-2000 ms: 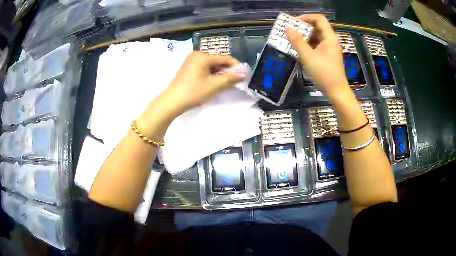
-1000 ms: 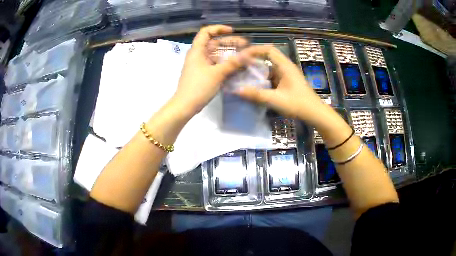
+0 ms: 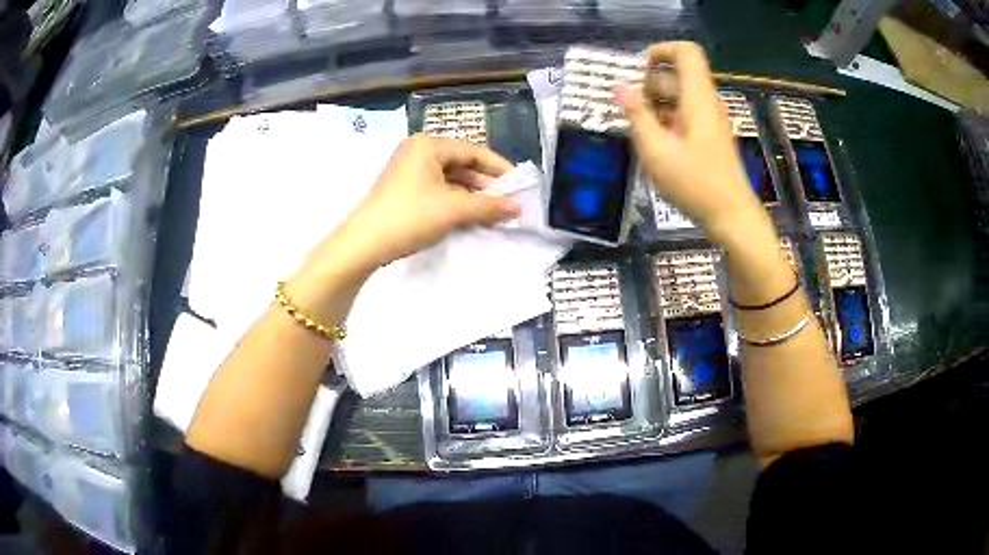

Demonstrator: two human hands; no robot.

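Note:
My right hand [image 3: 685, 141] holds a keypad phone [image 3: 589, 179] by its keypad end, with its black screen towards my left hand. My left hand [image 3: 439, 195] pinches the edge of a white plastic sleeve [image 3: 523, 193] between thumb and fingers. The phone's lower end is beside the sleeve. The stack of empty bags [image 3: 271, 206] lies left of and under my left hand. The clear blister tray [image 3: 542, 442] holds two rows of keypad phones. A frosted bag edge shows behind the held phone.
Trays of bagged phones [image 3: 76, 314] are stacked at the left, and more trays [image 3: 434, 41] run along the far side. A smaller pile of bags [image 3: 197, 369] lies nearer me. A thin brown edge [image 3: 748, 79] runs behind the tray. Brown material [image 3: 922, 63] is at the far right.
Both hands were together over a bagged phone a second ago. They are now apart, with an unbagged phone in my right hand and a sleeve in my left.

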